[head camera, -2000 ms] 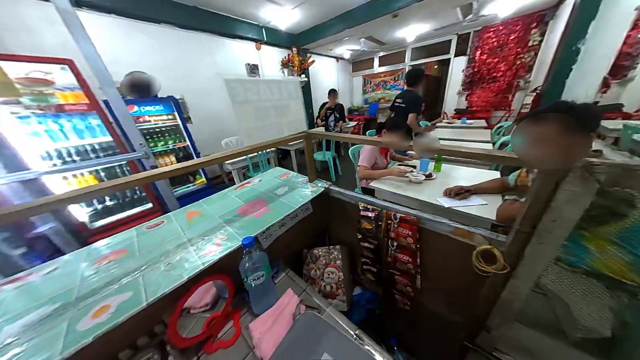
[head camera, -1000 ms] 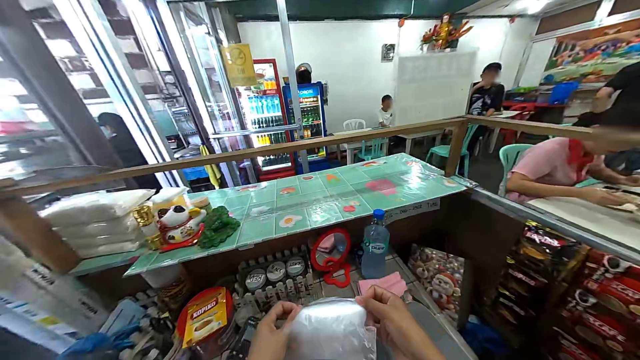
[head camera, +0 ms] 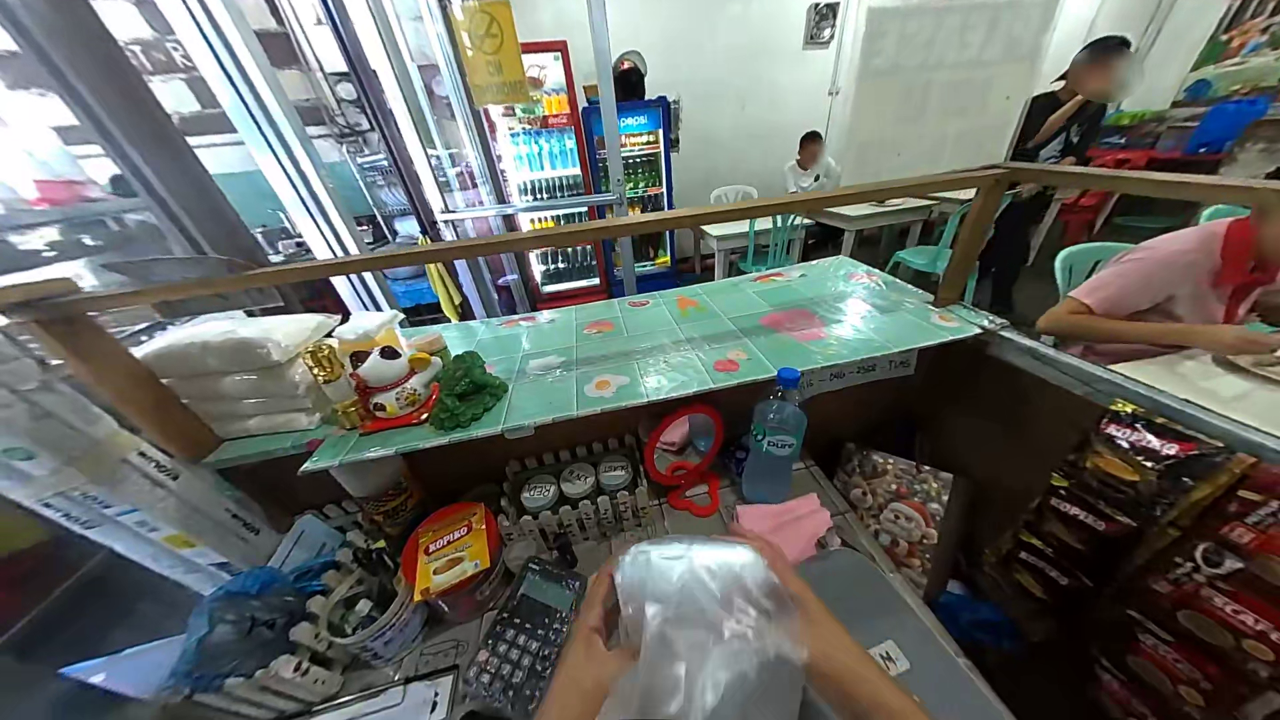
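Note:
Both hands hold a clear plastic bag (head camera: 700, 620) low in the middle of the view. My left hand (head camera: 600, 625) grips its left side, and my right hand (head camera: 790, 600) holds its right side, partly hidden behind the plastic. A black calculator (head camera: 525, 630) lies just left of my left hand. Beyond my right hand are a pink cloth (head camera: 785, 525) and a plastic bottle (head camera: 773, 445) with a blue cap. A red-framed mirror (head camera: 684, 445) stands left of the bottle. The bag's contents cannot be made out.
A green tiled counter (head camera: 640, 345) with a lucky cat figurine (head camera: 392, 385) and stacked white bags (head camera: 240, 375) runs ahead. A wooden rail (head camera: 700, 215) crosses above it. Coffee sachet packs (head camera: 1090, 510) hang at right. A person in pink (head camera: 1170, 290) sits beyond.
The view has swung left since two seconds ago. My hands, out of view then, have come into view holding the plastic bag.

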